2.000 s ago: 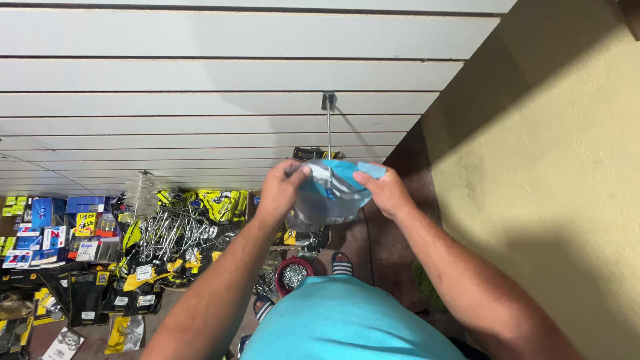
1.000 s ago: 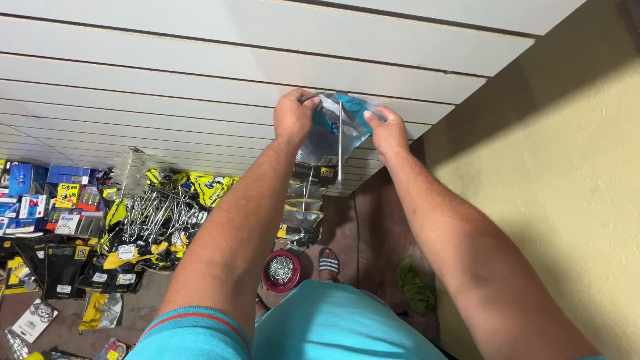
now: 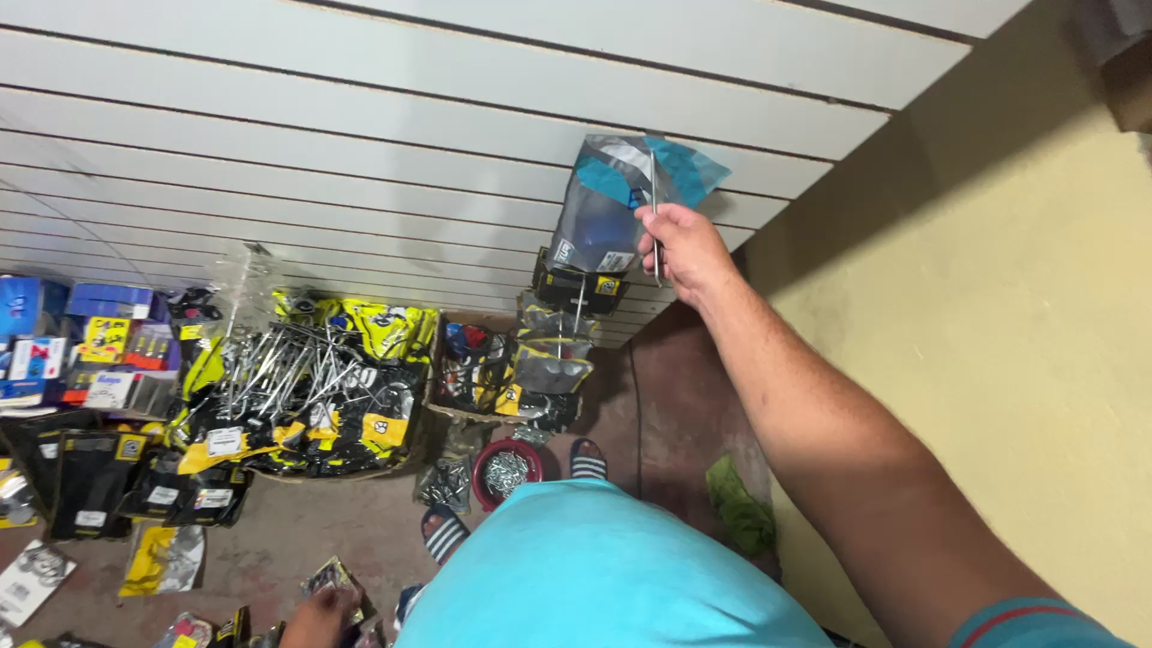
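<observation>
My right hand (image 3: pixel 684 247) is closed around a metal display hook (image 3: pixel 654 216) on the white slatted wall, near its free end. A clear and blue plastic bag (image 3: pixel 598 211) with a blue item inside hangs there, just left of my fingers. Beneath it, black and yellow packages (image 3: pixel 576 290) hang on another hook. At the bottom left edge, a blurred hand (image 3: pixel 319 616) is over a small plastic package (image 3: pixel 335 574); whether it is my left hand or another person's is unclear, and so is its grip.
Loose metal hooks (image 3: pixel 288 369) lie on packaged goods at the wall's foot. A box of packages (image 3: pixel 472 369) stands beside them. A red bowl of small metal parts (image 3: pixel 507 472) is by my feet. Boxes (image 3: pixel 112 301) fill the left; a green cloth (image 3: pixel 740 508) lies right.
Both hands held the bag's top before. Now the bag hangs without them, and my right hand has moved down onto the hook. My left hand has left the bag.
</observation>
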